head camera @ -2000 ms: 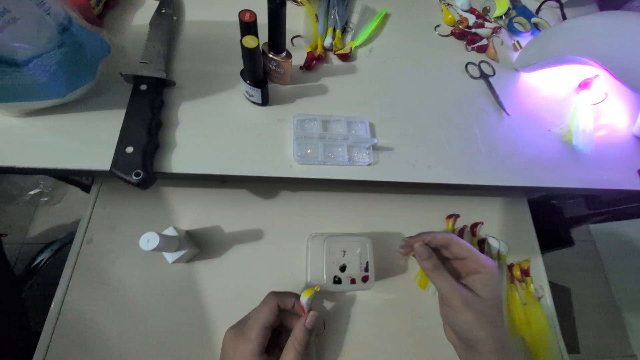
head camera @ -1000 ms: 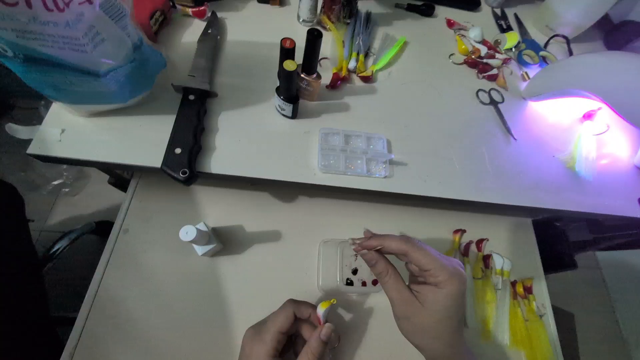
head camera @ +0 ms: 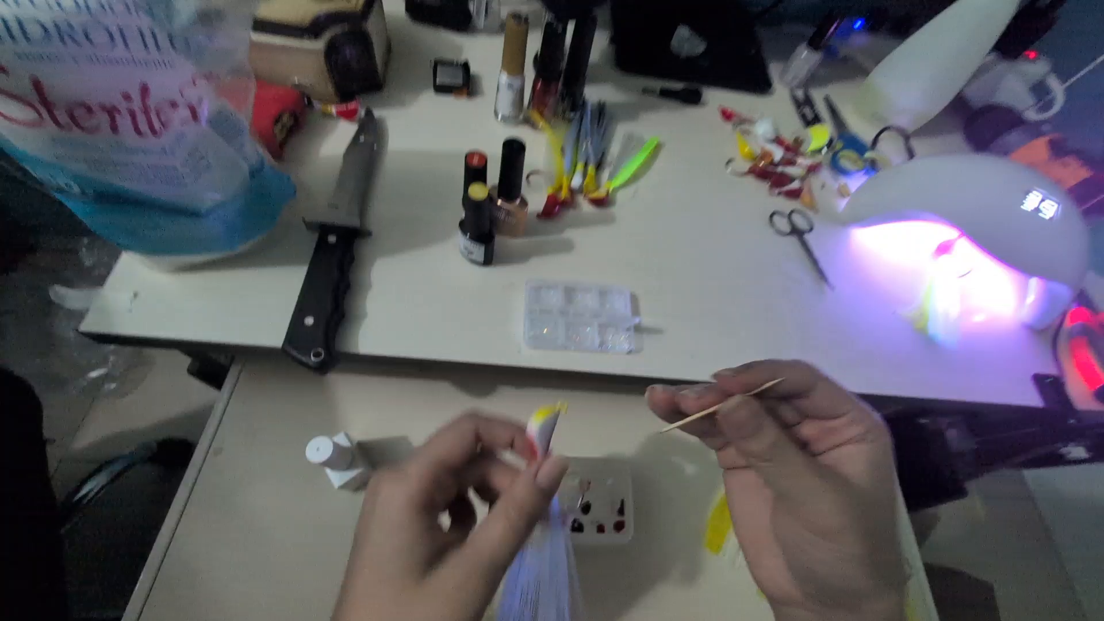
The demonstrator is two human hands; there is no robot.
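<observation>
Between the thumb and fingers of my left hand [head camera: 466,509] is a fishing jig [head camera: 542,429] with a yellow, white and red head; its pale strands [head camera: 539,573] hang below. My right hand [head camera: 793,474] pinches a wooden toothpick [head camera: 723,406], held slanted to the right of the jig and apart from it. Behind my left fingers, a small clear plastic box [head camera: 628,509] holds dark and red bits and is partly covered. A white-capped bottle [head camera: 332,457] stands to the left. Yellow strands [head camera: 718,524] show beside my right hand, which hides most of the jigs there.
On the upper surface lie a sheath-less knife [head camera: 336,246], a six-compartment clear case [head camera: 580,317], polish bottles [head camera: 477,228], several jigs [head camera: 595,164] and small scissors [head camera: 802,246]. A lit curing lamp [head camera: 975,207] covers another jig at right. A plastic bag [head camera: 147,138] stands at left.
Both hands have come up, and the jig's pale strands now show. My right hand, over the small box one second ago, is now to its right with the toothpick plainly visible.
</observation>
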